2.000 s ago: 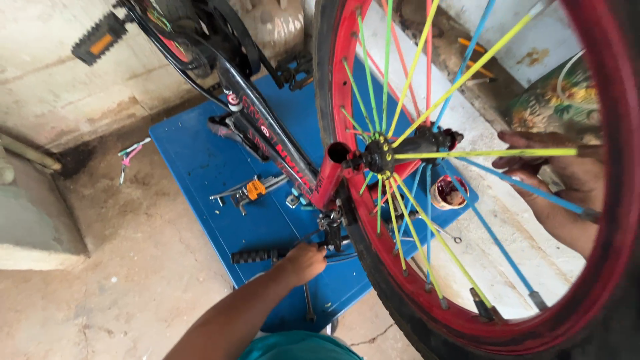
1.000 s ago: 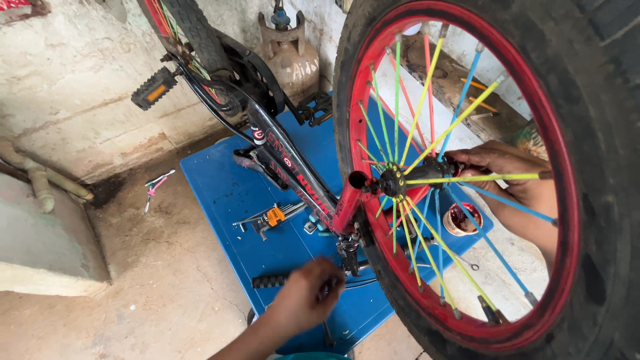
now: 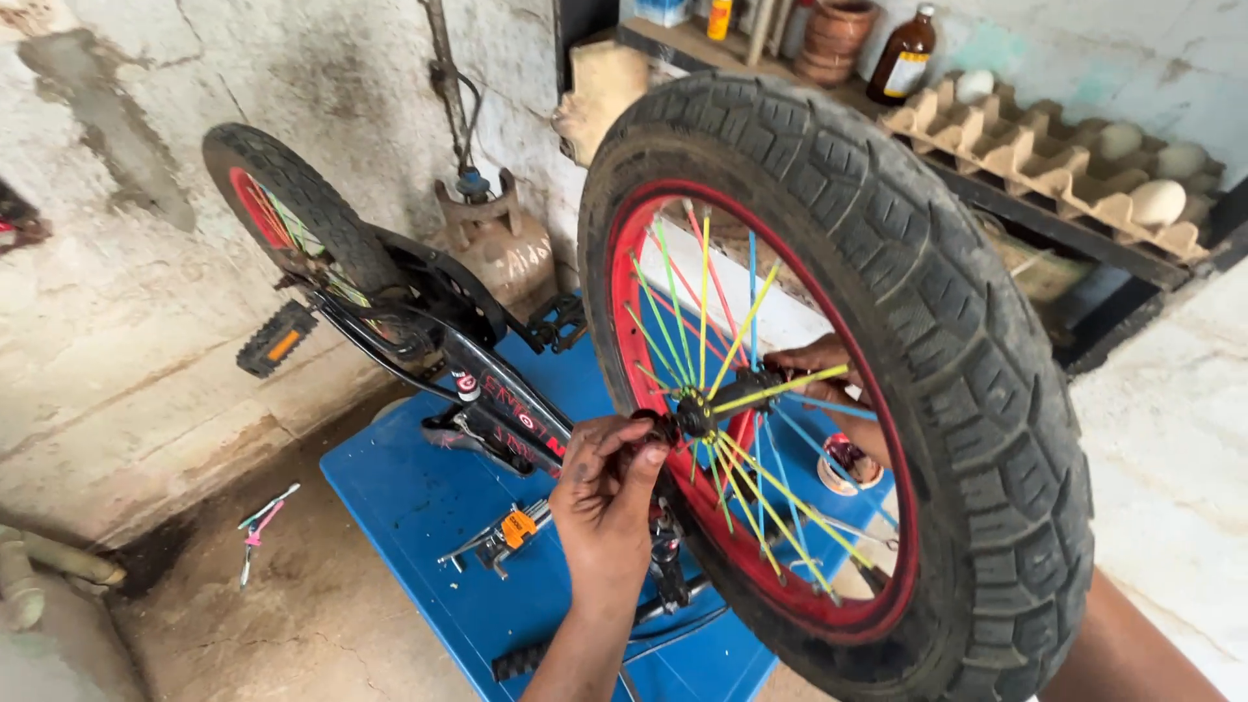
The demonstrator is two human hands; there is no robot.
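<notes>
A bicycle wheel [image 3: 975, 390] with a black knobby tyre, red rim and coloured spokes stands tilted at the right. My left hand [image 3: 614, 478] pinches a small dark round part [image 3: 655, 425] at the near end of the hub [image 3: 721, 405]. Behind the spokes, my right hand [image 3: 829, 375] has its fingers at the hub's far end; the wheel partly hides it. The black bicycle frame [image 3: 497, 390] lies upside down on a blue table [image 3: 409, 526], its other wheel [image 3: 292, 214] raised at the back left.
Hex keys in an orange holder [image 3: 519, 527] lie on the table. Beyond the spokes sits a tub of dark red grease [image 3: 848, 466]. A gas cylinder [image 3: 502, 244] stands by the wall. The shelf at right holds an egg tray [image 3: 1053, 166] and a brown bottle [image 3: 902, 57]. Pliers [image 3: 255, 536] lie on the floor.
My left hand has moved up from beside the handlebar to the hub, with a small dark part in its fingers. The view has shifted, showing the shelf.
</notes>
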